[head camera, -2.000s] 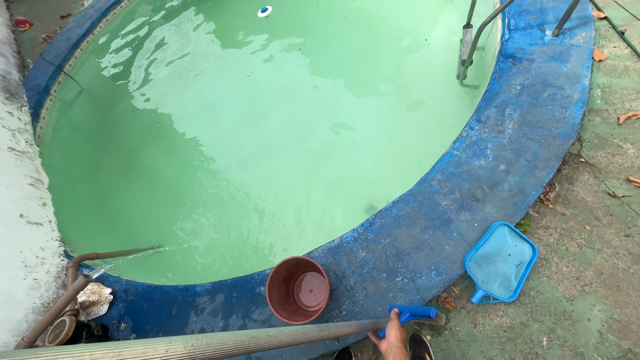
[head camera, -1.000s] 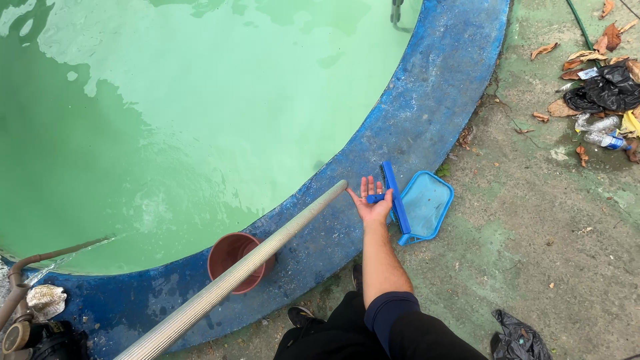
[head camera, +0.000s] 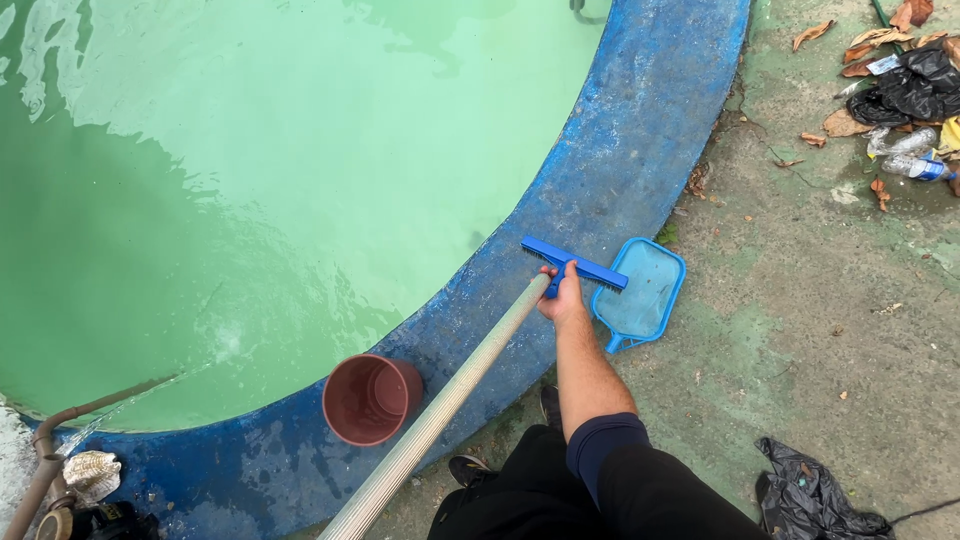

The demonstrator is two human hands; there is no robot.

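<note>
My right hand (head camera: 561, 292) grips a blue pool brush (head camera: 574, 262) by its handle socket, at the end of a ribbed, light-coloured pole (head camera: 450, 405). Whether the socket is joined to the pole cannot be told, as my fingers cover that spot. The brush head lies crosswise past my fingers, bristles toward the pool side. The pole slants down to the bottom edge of the view, and my left hand is out of view. Just right of the brush, a blue leaf skimmer net (head camera: 639, 292) rests on the ground and partly on the pool edge.
Green water fills the pool (head camera: 360, 150) inside a blue rim (head camera: 622, 127). On the rim stands a reddish-brown bucket (head camera: 373, 400). A pipe (head camera: 97, 405) pours water at left, near a shell (head camera: 92, 475). Black plastic bags (head camera: 919, 86), bottles (head camera: 916, 166) and dry leaves lie at right.
My right hand, spread open beside the pole's end one second ago, is now closed around the brush socket. The brush head has turned from nearly upright to crosswise.
</note>
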